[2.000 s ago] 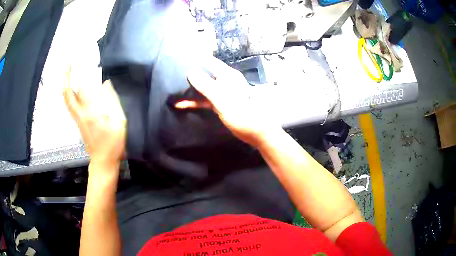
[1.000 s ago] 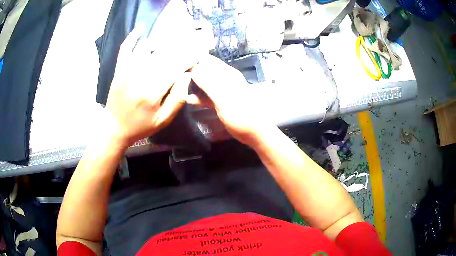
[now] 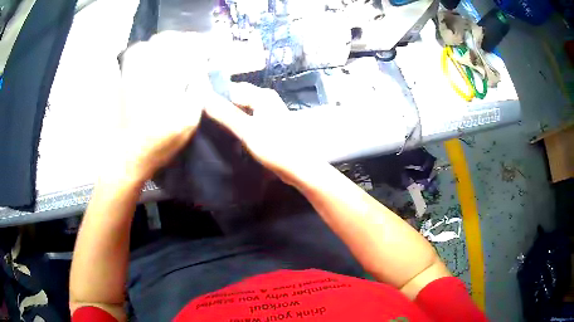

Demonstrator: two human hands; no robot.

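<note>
The dark garment piece [image 3: 211,166] hangs from my hands over the table's front edge towards my lap. My left hand [image 3: 160,107] is at its left and is washed out by glare. My right hand [image 3: 248,116] is at its right, with the thumb side towards the left hand. Both hands grip the cloth and are close together, in front of the whitish overlock machine [image 3: 302,38]. The fingertips and the cloth between them are partly lost in glare. The machine's needle area cannot be made out.
A long dark cut panel [image 3: 38,100] lies at the table's left. A dark recess [image 3: 308,88] is in the tabletop before the machine. Yellow and green loops [image 3: 458,74] and tan cloth scraps [image 3: 453,28] lie at the right. A carton [image 3: 559,151] stands on the floor.
My left hand has moved from the left side in beside my right hand and now grips the cloth. Less of the garment shows on the table, and both hands have shifted slightly left since one second ago.
</note>
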